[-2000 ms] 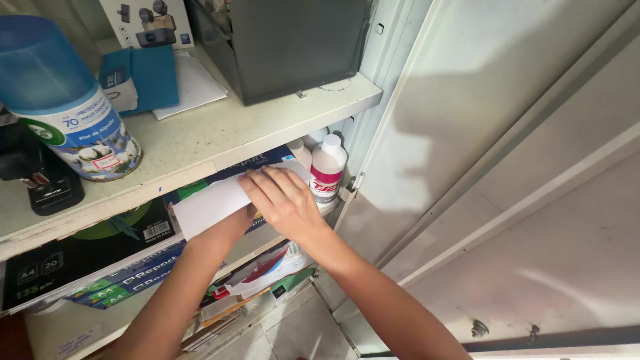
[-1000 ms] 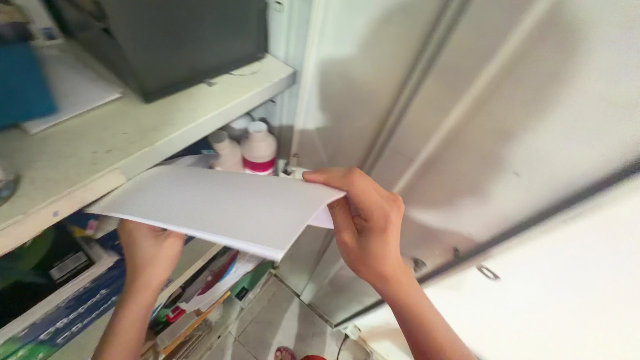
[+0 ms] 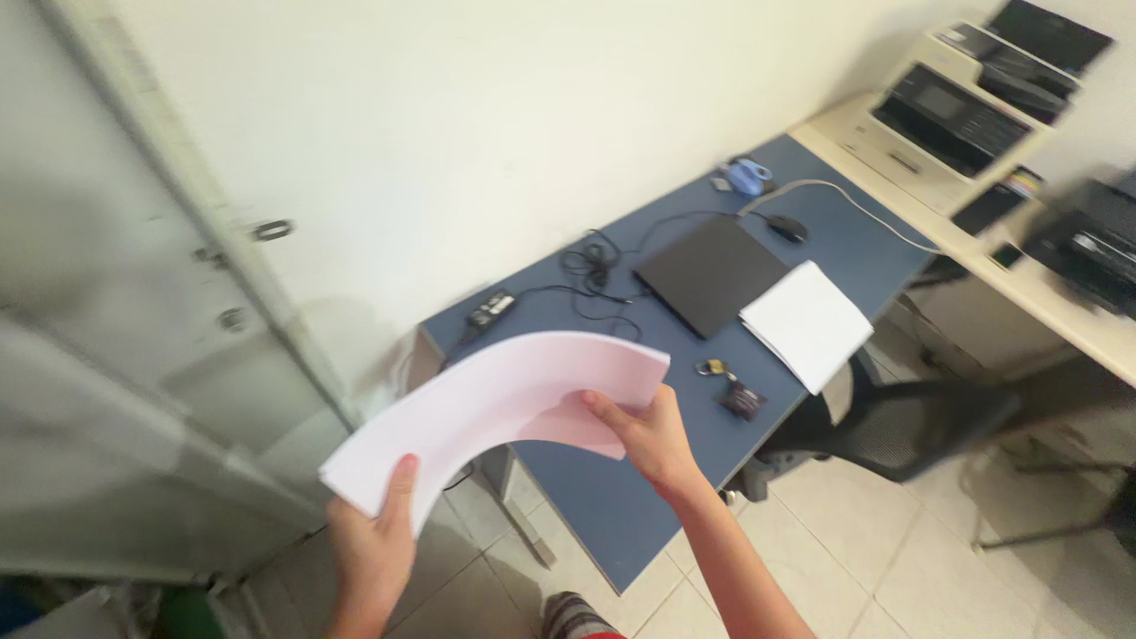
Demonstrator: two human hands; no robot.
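A stack of white paper [image 3: 497,390] bends in an arch between my two hands, over the near left part of a blue desk. My left hand [image 3: 377,541] grips its lower left end, thumb on top. At the right end, my right hand [image 3: 648,435] pinches the stack with its thumb over the sheets. Beyond the paper, a closed dark laptop [image 3: 713,273] lies on the desk [image 3: 612,524], and another pile of white paper [image 3: 809,327] touches its right side.
A power adapter [image 3: 491,311], black cable [image 3: 590,262], mouse [image 3: 787,228], blue object [image 3: 747,177] and padlock with keys [image 3: 713,366] lie on the desk. A printer [image 3: 954,115] stands at the back right. A mesh chair [image 3: 905,430] is beside the desk; a metal cabinet door [image 3: 151,355] is at left.
The view has swung from the cabinet shelves to the desk. Both hands have carried the paper away from the shelves, and it now bends more strongly between them.
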